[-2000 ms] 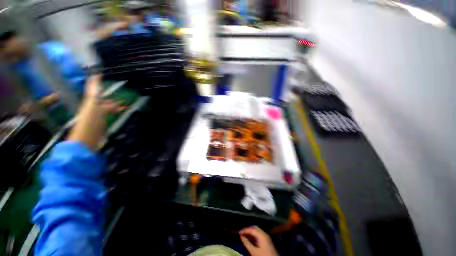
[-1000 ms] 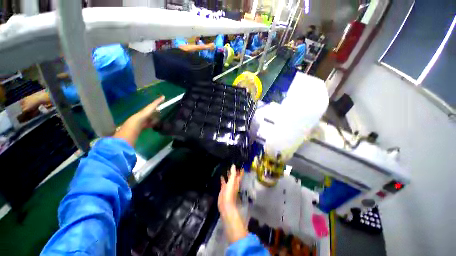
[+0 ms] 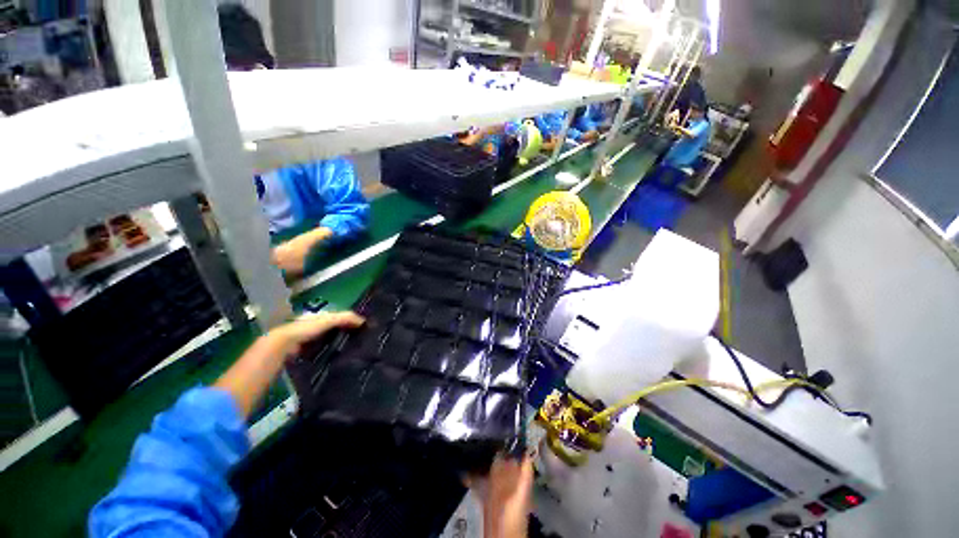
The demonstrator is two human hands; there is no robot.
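A black blister tray, shiny with square pockets, is in the middle of the view, probably on a stack of like trays. My left hand is at its left edge, fingers over the rim. My right hand is at its near right corner, fingertips against the edge; the fingers are partly hidden by the tray. More black trays with square pockets lie lower, below the held tray, in shadow.
The dispensing robot with a brass-gold head and yellow air tube is close on the right. A white rail shelf and post stand left. Black trays sit on the green conveyor. A blue-sleeved person works across it.
Both hands have closed in on the black tray, the left at its left edge and the right at its near corner. The tray appears lower and nearer. The view has shifted.
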